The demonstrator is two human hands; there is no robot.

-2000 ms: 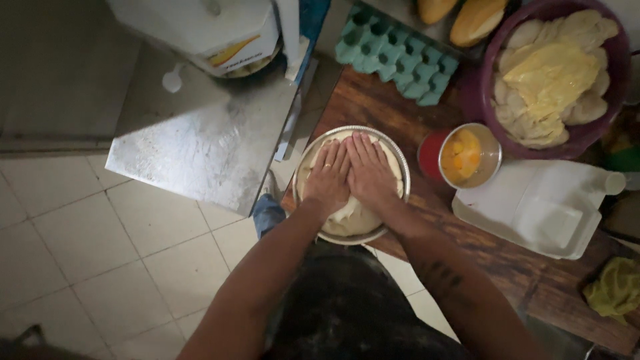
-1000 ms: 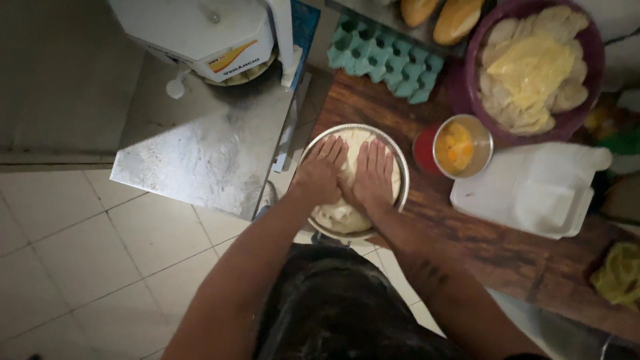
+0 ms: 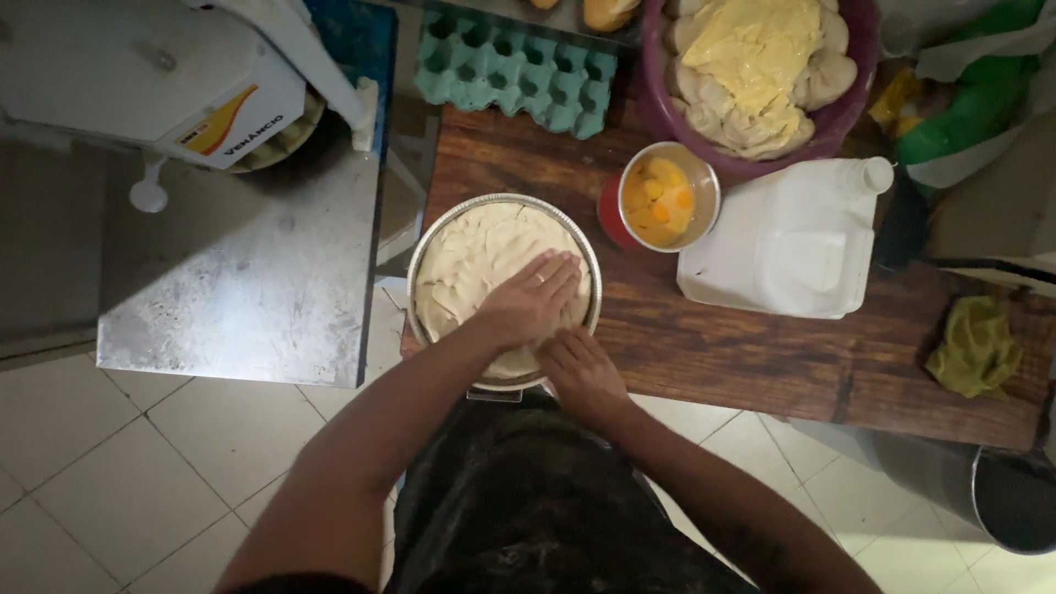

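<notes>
A round metal pan (image 3: pixel 424 247) stands at the left edge of the wooden table, filled nearly to the rim with pale dough (image 3: pixel 470 256). My left hand (image 3: pixel 532 297), with a ring on one finger, lies flat on the right half of the dough, its fingers pointing up and right. Just below it, my right hand (image 3: pixel 582 371) is at the pan's lower right rim, fingers bent over the edge onto the dough; its fingertips are partly hidden. The two hands are close together. A metal cup (image 3: pixel 711 198) with cracked eggs stands right of the pan.
On the wooden table (image 3: pixel 734 363) are a white plastic jug (image 3: pixel 767 247), a purple basin (image 3: pixel 862 82) of dough pieces topped with yellow fat, a green egg tray (image 3: pixel 511 66) and a crumpled yellowish cloth (image 3: pixel 975 346). A Venâncio machine (image 3: pixel 148 74) stands on a metal table (image 3: pixel 247 280) at left.
Both hands were side by side on the upper part of the dough. They have since shifted toward the pan's right and lower right side, one now below the other.
</notes>
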